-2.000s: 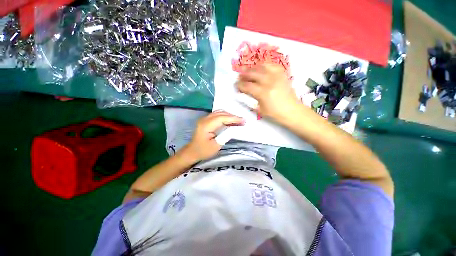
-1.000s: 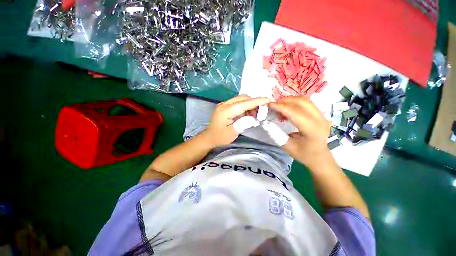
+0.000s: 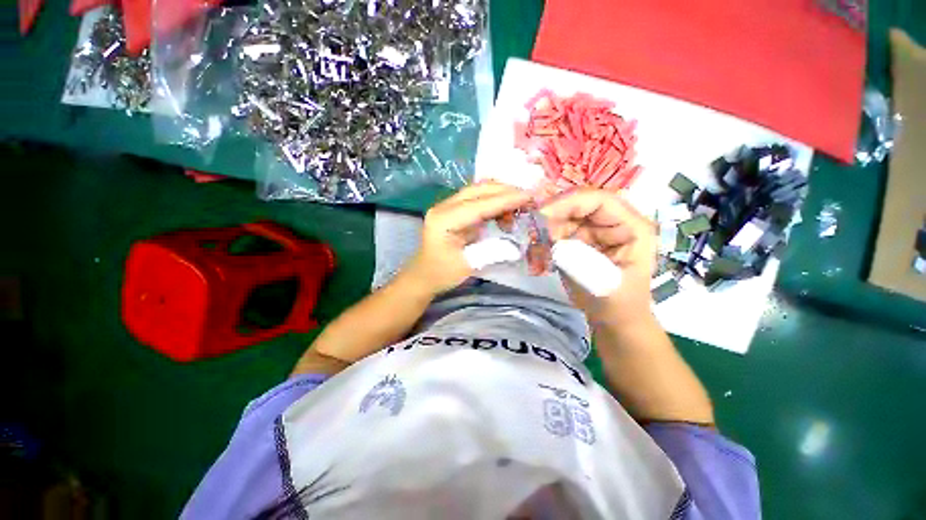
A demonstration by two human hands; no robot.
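My left hand (image 3: 462,232) and my right hand (image 3: 614,244) meet in front of my lap, fingertips almost touching, with white sleeves on the thumbs. Between their fingers is a small reddish and silvery piece (image 3: 539,251); it is blurred and partly hidden, so how its parts fit together cannot be told. Just beyond the fingertips, a pile of red strips (image 3: 584,140) lies on the white board (image 3: 500,127). A pile of dark blocks (image 3: 746,208) lies at the board's right side.
Metal clips (image 3: 340,86) are heaped on clear plastic (image 3: 228,152) at upper left. A smaller metal heap (image 3: 114,63) lies under red offcuts (image 3: 137,22). A red sheet (image 3: 701,66) lies behind the board, cardboard (image 3: 899,218) far right. A red stool (image 3: 218,289) is on the floor.
Two seconds ago my right hand was over the red strips; it has come back to my left hand. Since one second ago, the fingers have shifted and the reddish piece shows more clearly.
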